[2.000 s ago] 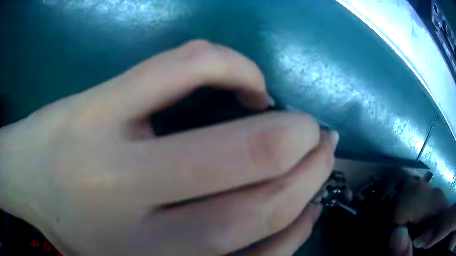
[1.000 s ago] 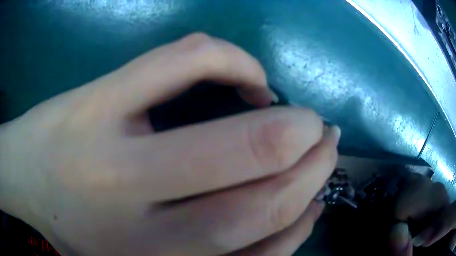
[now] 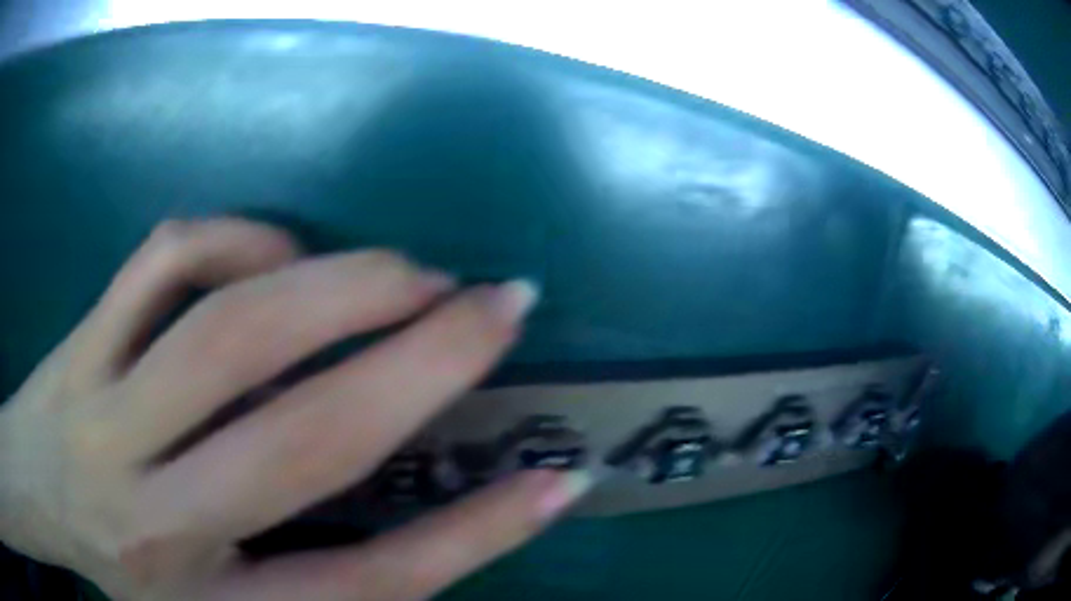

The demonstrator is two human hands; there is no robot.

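A grey metal fixture bar (image 3: pixel 622 499) lies in front of me, running left to right. Several seats in a row hold small dark components with pale centres, one being this component (image 3: pixel 682 458). My left hand (image 3: pixel 270 387) comes in from the left, back up, and hides the bar's left end. Its thumb tip is over the bar; its index fingertip is beyond the far edge. The fingers look apart, slightly blurred. My right hand (image 3: pixel 1045 517) is dark and cut off at the lower right; what it holds cannot be made out.
The bar is on a shiny green bench (image 3: pixel 705 258) with a seam at the right. A wide, bright white strip (image 3: pixel 752 71) curves along the far side. Beyond it at the upper right is another strip with small parts (image 3: pixel 998 71).
My left hand has moved left and its thumb and index fingertips have parted. More of the bar and its seats now shows. My right hand has moved towards the right edge. More white strip shows.
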